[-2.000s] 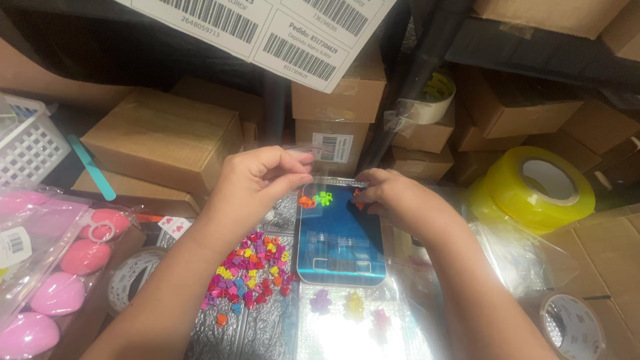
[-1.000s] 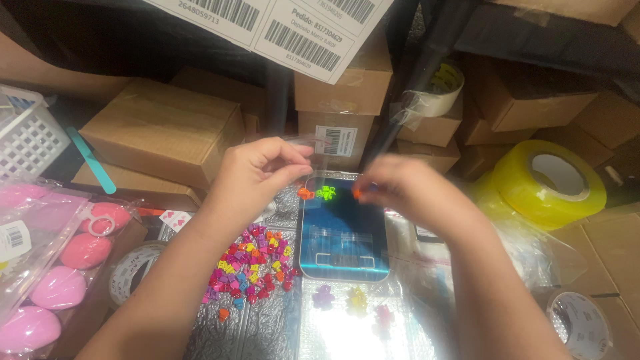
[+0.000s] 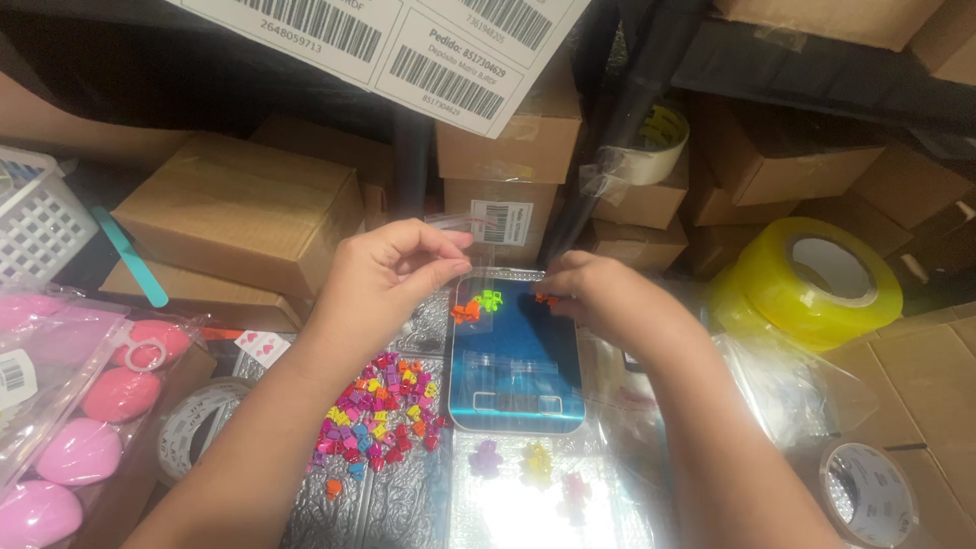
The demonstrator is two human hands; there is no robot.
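Note:
My left hand (image 3: 404, 282) pinches the top edge of a small clear zip bag (image 3: 461, 223) above the far left corner of a blue metallic plate, which looks like a small digital scale (image 3: 515, 343). Orange clips (image 3: 465, 312) and a green clip (image 3: 489, 300) show by that corner, in or under clear plastic. At the scale's far right corner, my right hand (image 3: 587, 286) has its fingertips on an orange clip (image 3: 544, 299). A pile of small colourful plastic clips (image 3: 381, 412) lies left of the scale. Purple, yellow and pink flower-like pieces (image 3: 536, 462) lie nearer me.
Cardboard boxes (image 3: 236, 206) stand at the back. Yellowish tape rolls (image 3: 816, 282) and clear plastic bags (image 3: 785, 389) are at right. Another tape roll (image 3: 869, 492) is lower right. Bagged pink sponges (image 3: 80, 450), a white basket (image 3: 38, 217) and a teal file (image 3: 130, 255) are at left.
My right hand, blurred over the scale's far right part a second ago, now shows its fingertips at the far right corner. My left hand keeps its pinch on the bag.

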